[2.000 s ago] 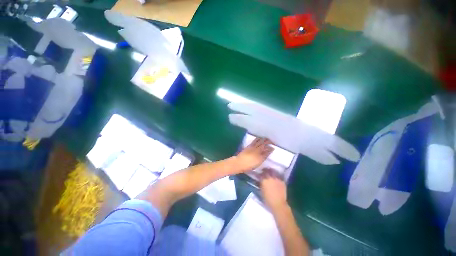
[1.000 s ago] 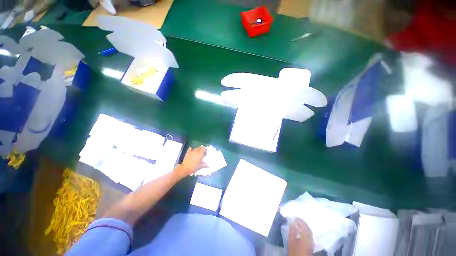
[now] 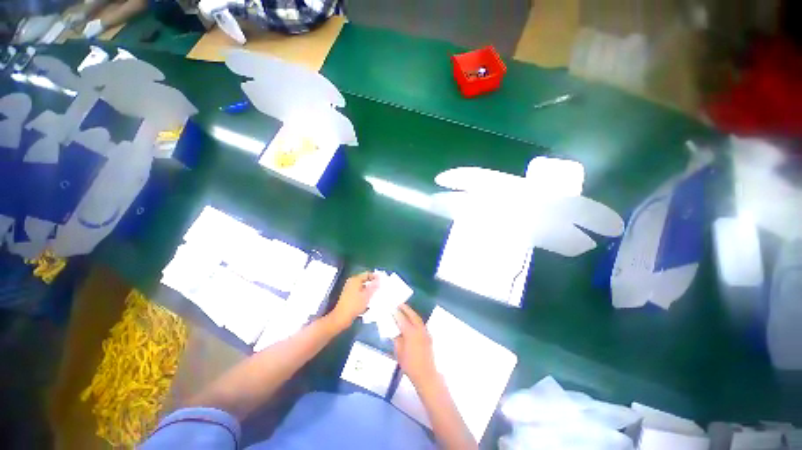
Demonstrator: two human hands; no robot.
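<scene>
My left hand (image 3: 354, 299) holds small white leaflets (image 3: 383, 303) at their left edge, in front of my body. My right hand (image 3: 413, 341) is at the leaflets' lower right edge, fingers touching them. Below lies a stack of small white cards (image 3: 368, 367). A larger stack of white sheets (image 3: 472, 365) lies to the right, partly under my right forearm. An open carton (image 3: 485, 257) with white inside and spread rounded flaps stands beyond it. Whether my hands hold one leaflet or several is hard to tell.
A tray of small white packets (image 3: 255, 277) is at left, above a brown carton of yellow cables (image 3: 139, 369). Another open carton (image 3: 303, 158) holds a yellow cable. Bagged white parts (image 3: 563, 417) lie low right. A red bin (image 3: 478, 72) and a coworker's checked sleeve (image 3: 295, 13) are at the far side.
My right hand has moved from the bagged parts at low right to the leaflets. My left hand stays at the leaflets. Earlier, both hands were inside the open carton.
</scene>
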